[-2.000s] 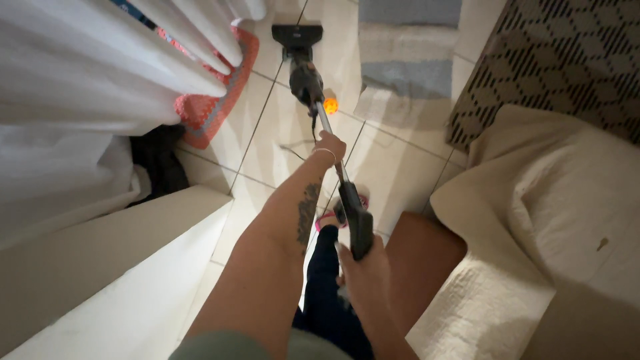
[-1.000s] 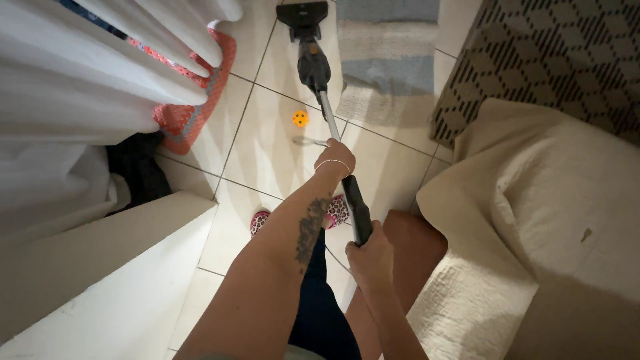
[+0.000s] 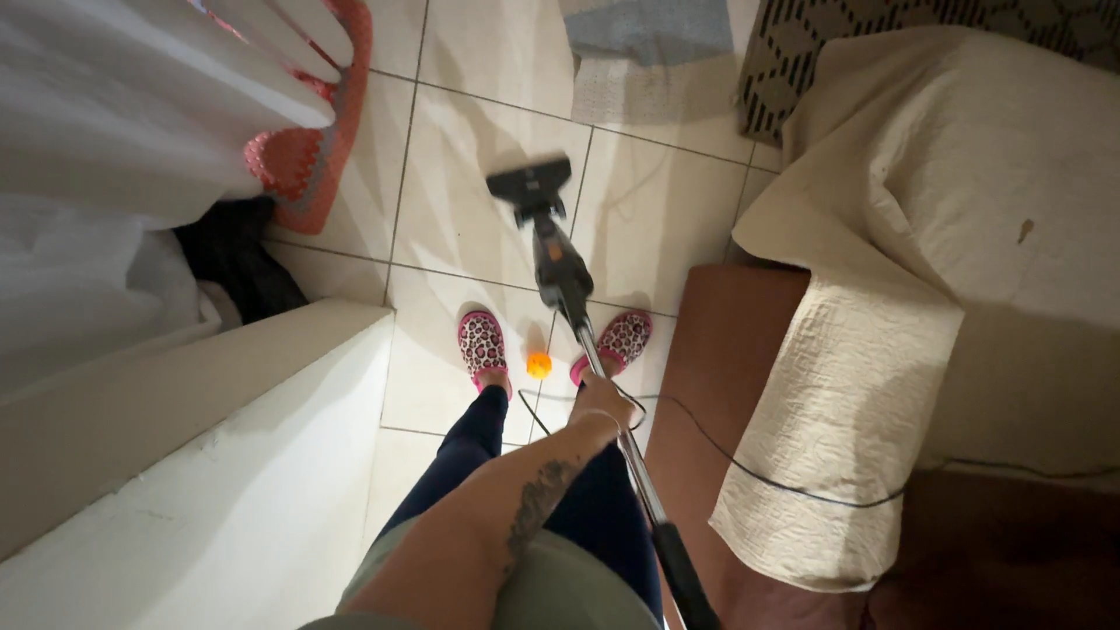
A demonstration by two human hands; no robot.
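Note:
My left hand [image 3: 605,407] grips the metal tube of a stick vacuum cleaner [image 3: 560,267] in front of my legs. Its black floor head [image 3: 529,179] rests on the pale floor tiles [image 3: 481,227], slightly blurred. The tube runs back to a black handle [image 3: 682,569] at the lower edge of the view; my right hand is out of sight. A small orange object [image 3: 539,365] lies on the tiles between my two leopard-print slippers [image 3: 482,341]. A thin dark cord [image 3: 744,468] passes behind my left hand and across to the right.
A beige cover [image 3: 840,411] drapes over brown furniture [image 3: 709,350] at the right. Beyond are a patterned rug [image 3: 770,79] and a blue-grey and cream mat [image 3: 652,35]. White curtains [image 3: 114,105], a coral mat [image 3: 337,149], a black thing [image 3: 241,258] and a low wall [image 3: 219,455] stand left.
The vacuum's floor head has come back from near the blue-grey mat toward my feet. My right hand, earlier on the handle, has left the view. The view has shifted, with both slippers now plain.

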